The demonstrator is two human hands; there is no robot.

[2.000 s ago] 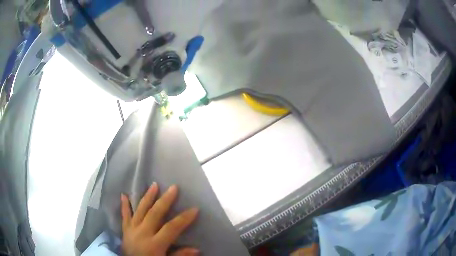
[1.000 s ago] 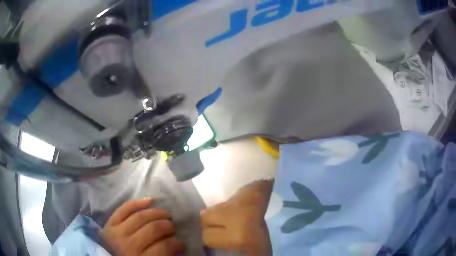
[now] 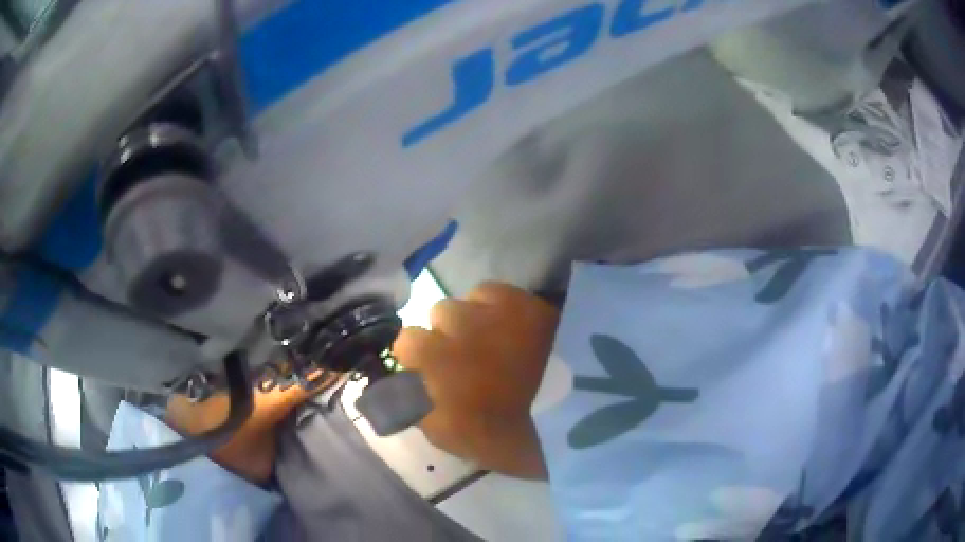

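My right hand (image 3: pixel 481 371) is beside the needle area of the sewing machine (image 3: pixel 349 180), fingers bent; its fingertips are hidden by the machine parts, so I cannot tell if they hold anything. My left hand (image 3: pixel 249 423) is left of the needle area, partly covered by a dark tube and metal guides; its grip is hidden. A grey fabric panel (image 3: pixel 344 476) runs down from the needle area between my hands. Another grey cloth (image 3: pixel 677 169) lies behind my right sleeve.
The machine head fills the upper left, with a round tension knob (image 3: pixel 169 259), a grey round part (image 3: pixel 394 402) and a blue lever (image 3: pixel 432 249). White printed slips (image 3: pixel 894 169) lie at the upper right. The pale bed plate (image 3: pixel 423 466) shows below my right hand.
The view has come closer to the machine. Both hands have moved up to the needle area; the left hand has gone from lying on the grey cloth to behind the machine parts.
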